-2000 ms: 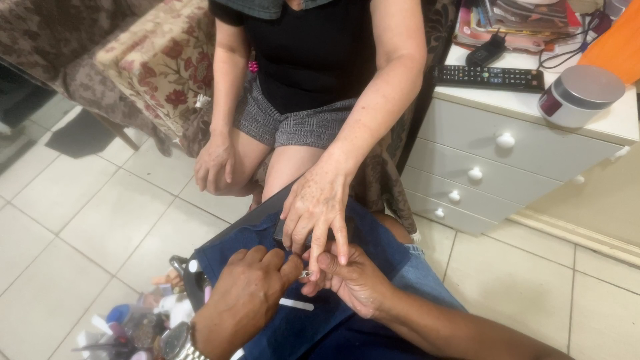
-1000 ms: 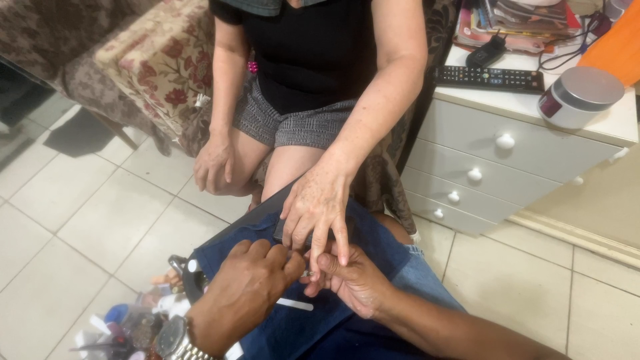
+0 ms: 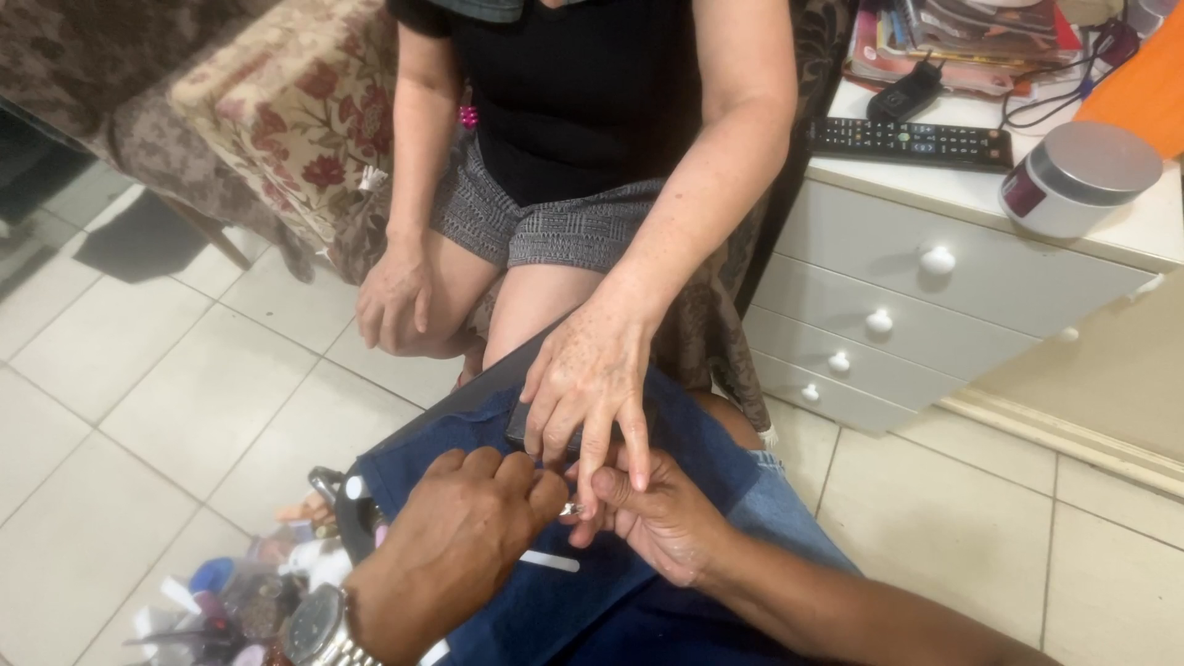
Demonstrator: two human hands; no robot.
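Observation:
My left hand (image 3: pixel 476 518), with a metal-banded watch (image 3: pixel 319 629) at the wrist, is closed around a small metal tool (image 3: pixel 571 509). Only the tool's shiny tip shows, so its kind is not plain; it is at a fingertip of another person's hand (image 3: pixel 592 379). My right hand (image 3: pixel 661 518) grips that same finger between thumb and fingers from below. The other person's hand reaches down over a dark blue cloth (image 3: pixel 610 597), its fingers spread. On the cloth, just below my hands, lies a white nail file or strip (image 3: pixel 549 561).
At lower left stands a cluster of bottles and small items (image 3: pixel 231 592). The seated person's other hand (image 3: pixel 396 294) rests on a knee. To the right is a drawer cabinet (image 3: pixel 888 268) bearing a remote control (image 3: pixel 911 143), a lidded jar (image 3: pixel 1078 180) and magazines (image 3: pixel 962 42).
My left hand has turned slightly at the wrist around the fingertip. My right hand keeps the same hold, and the other person's hand stays in place.

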